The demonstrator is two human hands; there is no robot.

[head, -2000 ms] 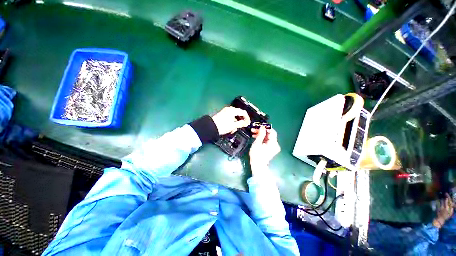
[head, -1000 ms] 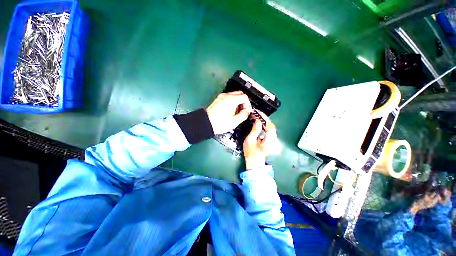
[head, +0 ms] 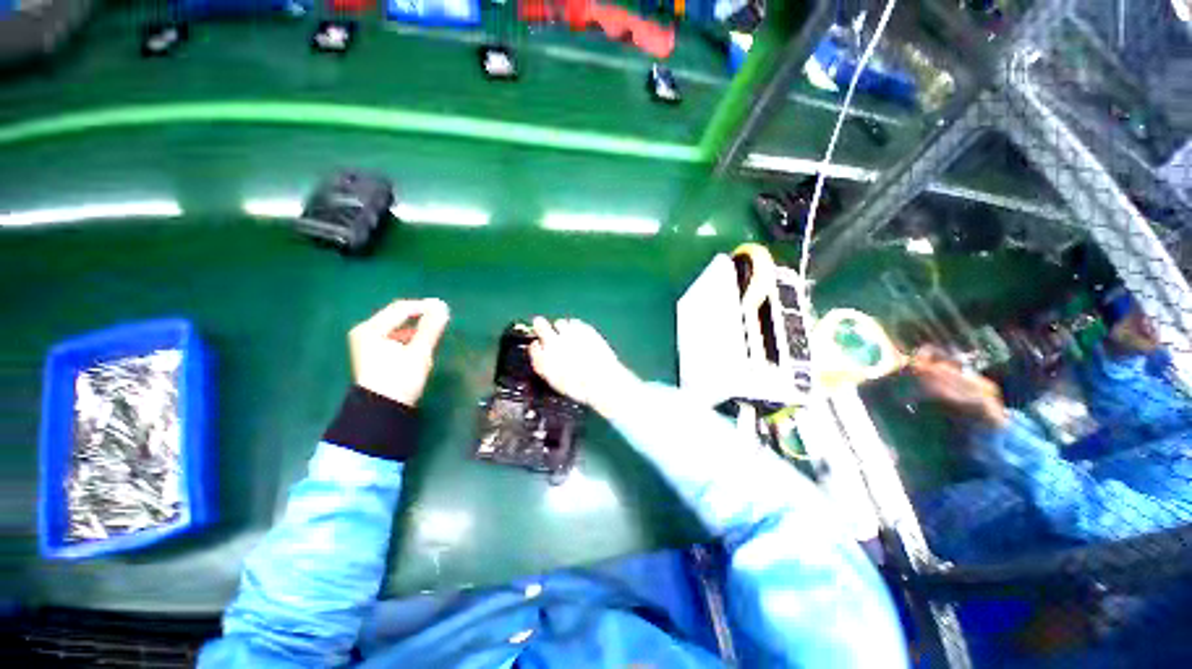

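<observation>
An open camera housing [head: 529, 429] lies on the green bench in front of me, its two dark halves spread apart. My right hand [head: 565, 356] rests on the upper half, fingers over its right edge. My left hand [head: 399, 342] is raised to the left of the housing, apart from it, with thumb and fingertips pinched together; whether something small is between them cannot be told. A closed trail camera [head: 347, 209] stands farther back on the bench.
A blue parts bin [head: 200, 438] with thin silvery pieces stands at the left. A white tape dispenser [head: 716, 333] and a tape roll [head: 856, 342] stand right. Another person's hand [head: 961, 386] is at the far right, behind metal mesh. Small dark units lie along the back.
My left hand has left the housing and moved left. My right hand has shifted onto the upper half. The view has swung, bringing the closed camera and back line into view.
</observation>
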